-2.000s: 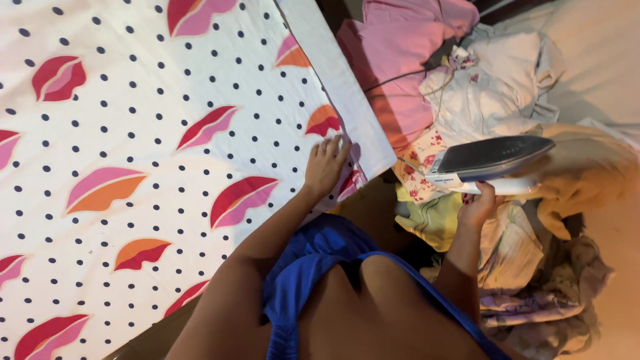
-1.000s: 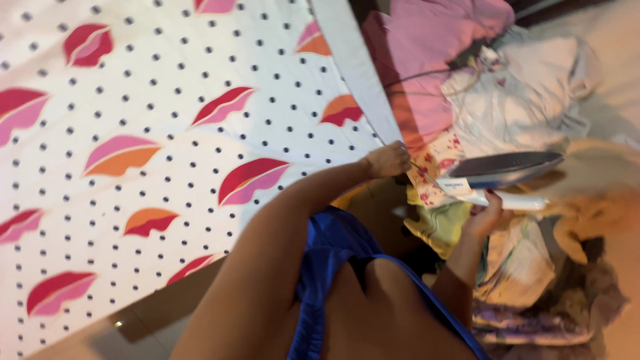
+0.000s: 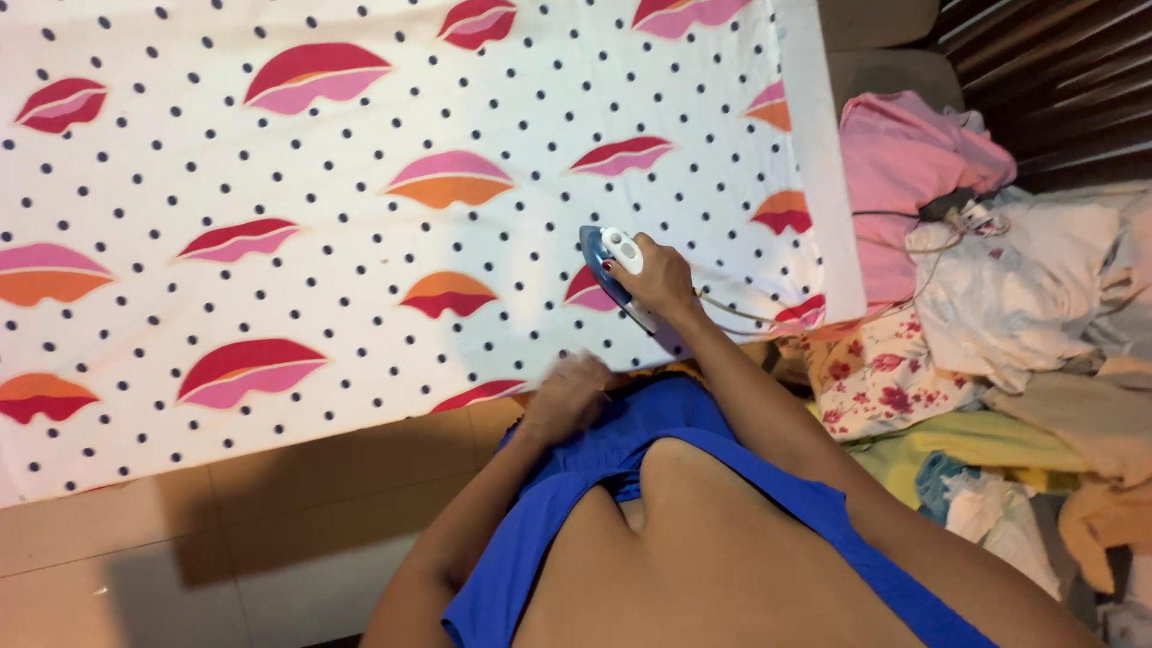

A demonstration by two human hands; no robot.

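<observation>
A white cloth (image 3: pixel 351 193) printed with lips and dark dots lies spread over a flat surface. My right hand (image 3: pixel 661 281) grips the handle of a blue and white electric iron (image 3: pixel 616 277), which rests low on the cloth near its right part, tip pointing away from me. Its cord trails rightward past the cloth's corner. My left hand (image 3: pixel 569 393), blurred, is at the cloth's near edge in front of my blue garment; its fingers are hard to make out, and whether it pinches the edge does not show.
Heaped to the right are pink cloth (image 3: pixel 909 175), white cloth (image 3: pixel 1017 270), a floral cloth (image 3: pixel 886 373), yellow cloth (image 3: pixel 972 441) and tan cloth (image 3: pixel 1071 414). The cord crosses this heap. Tiled floor (image 3: pixel 297 522) shows below the cloth's near edge.
My right hand has brought the iron from above the clothes heap onto the printed cloth. My left hand has moved from the cloth's right corner leftward to its near edge. The view has shifted.
</observation>
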